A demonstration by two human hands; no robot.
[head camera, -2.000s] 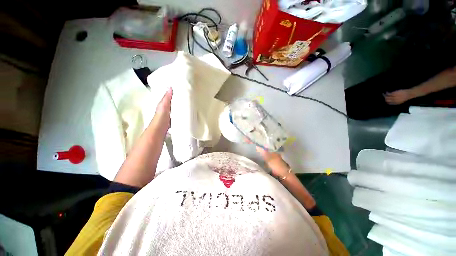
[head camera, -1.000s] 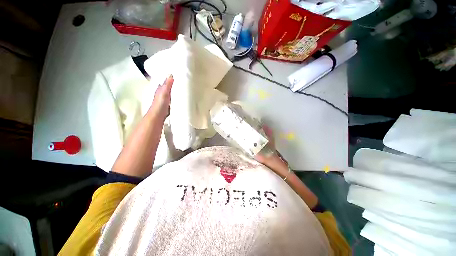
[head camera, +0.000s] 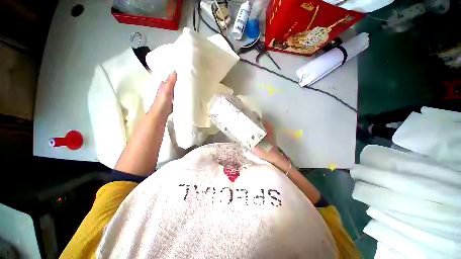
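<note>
A cream-white jacket (head camera: pixel 112 86) lies on the table in front of me, with a dark-shouldered hanger (head camera: pixel 141 54) at its neck. My left hand (head camera: pixel 166 96) holds a raised, folded part of the jacket from its left side; most of its fingers are hidden by the cloth. My right hand (head camera: pixel 265 146) grips a boxy grey-clear device (head camera: pixel 236 121) with a pale label. The device's far end is against or very near the right side of the raised cloth; I cannot tell if they touch.
A red bottle (head camera: pixel 74 140) lies at the table's left. At the back are a red tray (head camera: pixel 146 20), a slim white bottle (head camera: pixel 240 21), a dark cable (head camera: pixel 323 92), a red bag (head camera: pixel 303 30) and a white roll (head camera: pixel 331 63). White jackets (head camera: pixel 404 177) hang at the right.
The device has moved left to the raised cloth and turned so its label shows. My left hand keeps its hold. The view has shifted slightly, and the forearm at the right is gone.
</note>
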